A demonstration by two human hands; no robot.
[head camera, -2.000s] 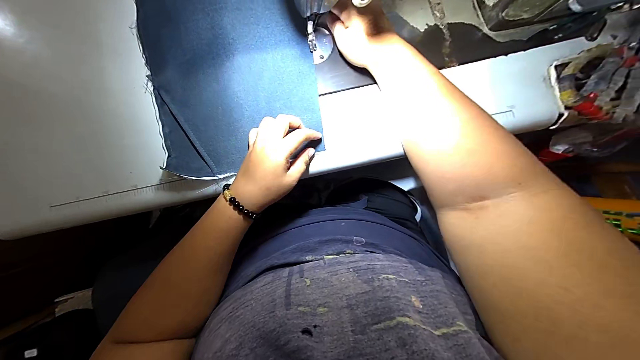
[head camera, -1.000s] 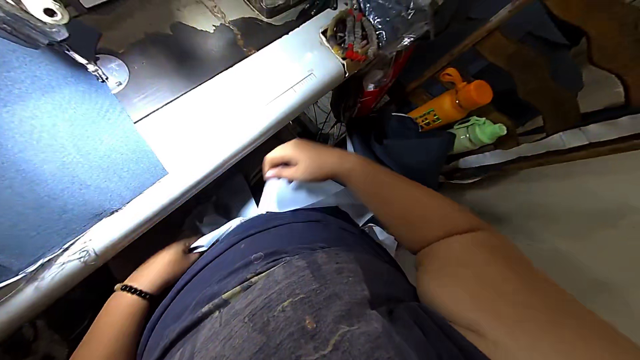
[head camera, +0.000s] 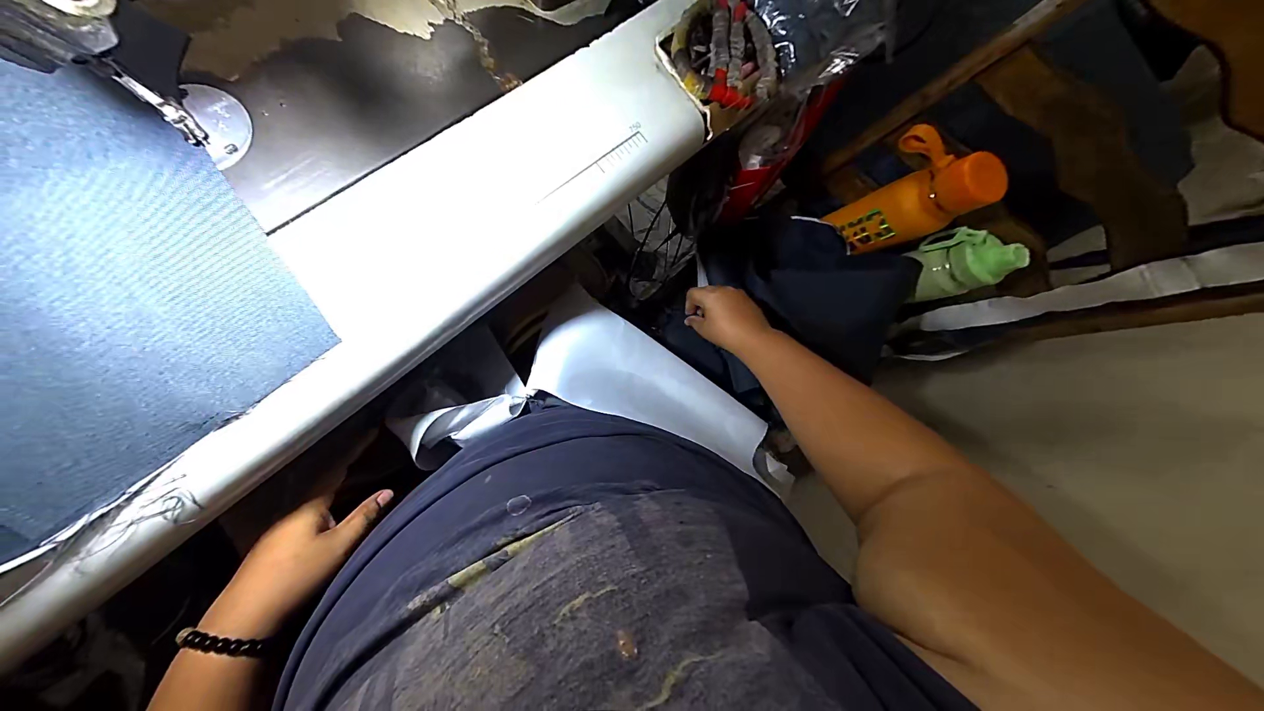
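Dark blue denim fabric [head camera: 148, 286] lies on the white sewing machine table [head camera: 425, 267], its upper right side by the presser foot [head camera: 188, 123] of a sewing machine. My left hand [head camera: 316, 533], a dark beaded bracelet at its wrist, is below the table edge at my lap, thumb apart; its fingers are partly hidden in shadow. My right hand [head camera: 726, 316] is right of the table, fingers curled, beside dark navy cloth [head camera: 810, 286]; whether it pinches anything cannot be told. A glossy white sheet [head camera: 632, 370] lies over my lap between the hands.
An orange bottle [head camera: 918, 202] and a light green bottle [head camera: 968, 262] lie at the right by the navy cloth. A cutout in the table's end holds wrapped rings [head camera: 726, 59]. Clear plastic [head camera: 829, 35] hangs beside it. Loose threads [head camera: 158, 509] trail at the table's front edge.
My right hand has left the machine, passed over the white sheet at my lap and moved right to the navy cloth. My left hand has left the denim for my lap. The view has swung right.
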